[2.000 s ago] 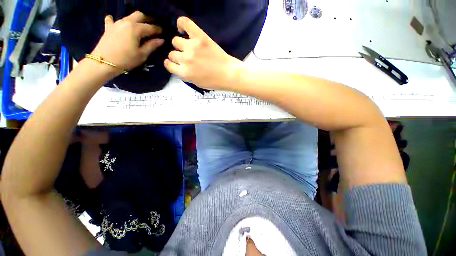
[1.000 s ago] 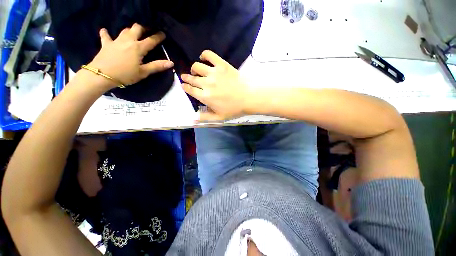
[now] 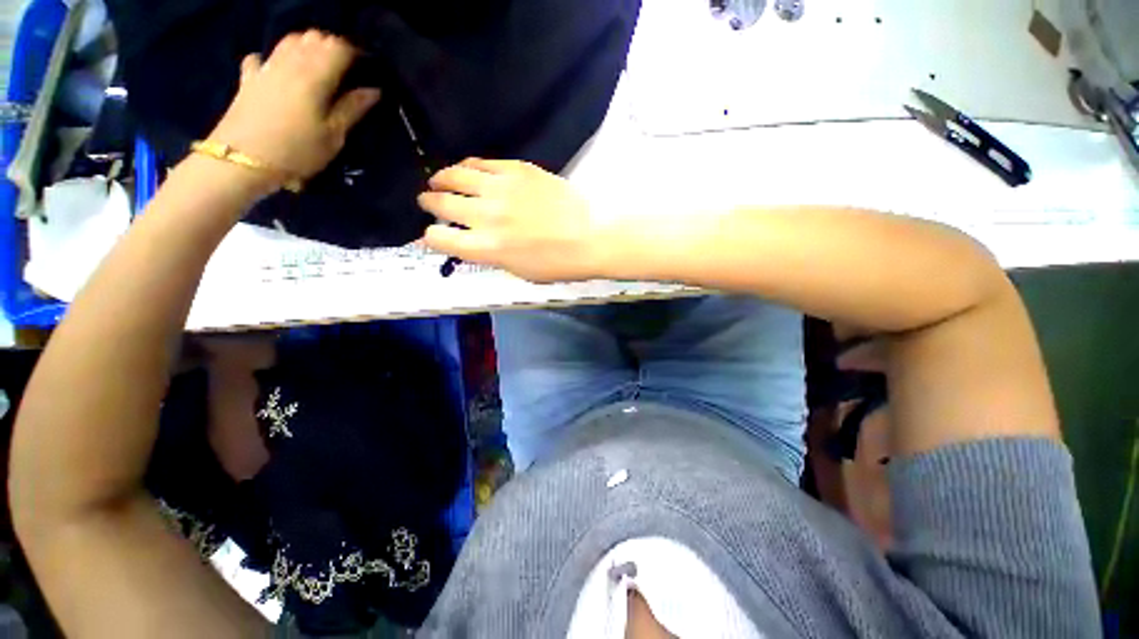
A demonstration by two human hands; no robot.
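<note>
A large black garment piece (image 3: 500,75) lies on the white table at the upper left and runs out of the top of the picture. A thin pale line shows on it between my hands. My left hand (image 3: 294,106) rests on the cloth, fingers forward, thumb apart. My right hand (image 3: 506,219) lies at the cloth's near edge, fingers bent inward. A small black end, perhaps of a strap (image 3: 451,265), sticks out below its fingers. Whether its fingers grip the cloth is hidden.
Black-handled thread snips (image 3: 968,137) lie on the table at the right. A blue plastic basket (image 3: 28,268) with scraps stands at the left. Metal machine parts (image 3: 1105,106) are at the far right. Black embroidered cloth (image 3: 356,462) hangs left of my knees below the table edge.
My right hand first moved down toward the table's front edge, then slightly up and left. The near edge of the black cloth has shifted, covering the gap between my hands.
</note>
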